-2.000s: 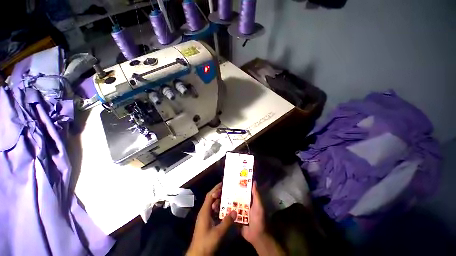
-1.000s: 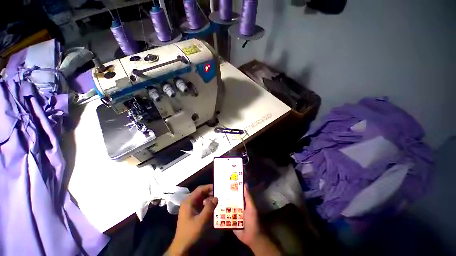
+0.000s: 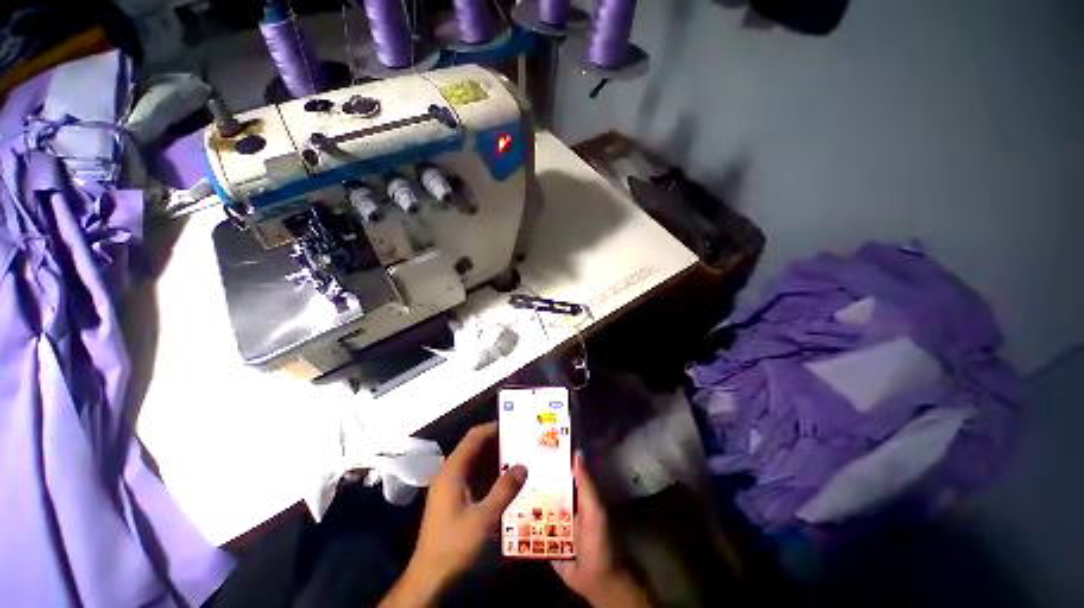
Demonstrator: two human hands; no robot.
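A smartphone (image 3: 537, 475) with a lit white and pink screen is held upright in front of the table's front edge. My left hand (image 3: 461, 511) grips its left side, with the thumb over the left part of the screen. My right hand (image 3: 591, 540) holds its right side and lower edge; its fingers are mostly hidden behind the phone. The white overlock machine (image 3: 369, 178) with a blue stripe and red light stands behind on the table. No cloth shows under its needle area (image 3: 319, 264).
White table (image 3: 594, 238); black thread snips (image 3: 547, 305) near its front edge; white scraps (image 3: 392, 461) hanging over the edge. Purple cloth lies left (image 3: 60, 333) and in a large heap right (image 3: 856, 380). A brown-edged box (image 3: 689, 214) is beyond the table; thread cones (image 3: 389, 33) stand behind.
The phone and both hands have moved slightly left and down in the picture. The left thumb has moved from low on the screen to its left edge, then higher over it. The screen content has changed slightly.
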